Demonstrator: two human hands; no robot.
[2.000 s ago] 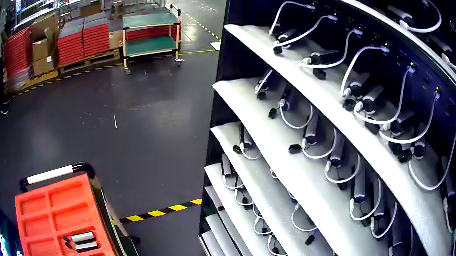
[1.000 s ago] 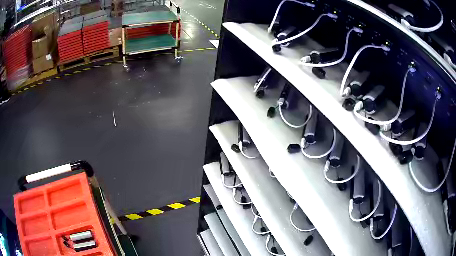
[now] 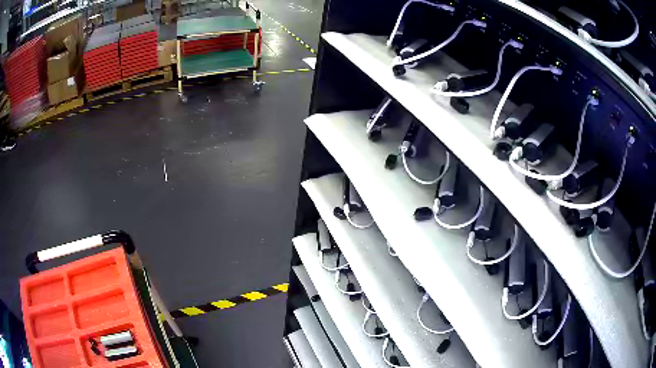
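No hand shows in the view. The tall black rack with sloped white shelves (image 3: 421,108) fills the right side. Dark finger-sized devices (image 3: 515,269) lie on the shelves, with thin white cables (image 3: 581,144) looping to them. On the upper shelf the cables run to a black port panel (image 3: 611,118) with tiny lights. Small round black caps (image 3: 423,213) lie beside many devices. At the lower left, a red-orange compartment tray (image 3: 97,273) sits on a cart and holds two small bars (image 3: 119,345) in one pocket.
The cart's white push handle (image 3: 70,249) has black ends. Yellow-black tape (image 3: 223,304) crosses the dark floor between cart and rack. Farther back stand a green-decked cart (image 3: 218,63), stacked red trays (image 3: 120,57) on pallets and cardboard boxes (image 3: 61,68).
The view has shifted very slightly. The rack, the devices and the tray with its two bars look unchanged.
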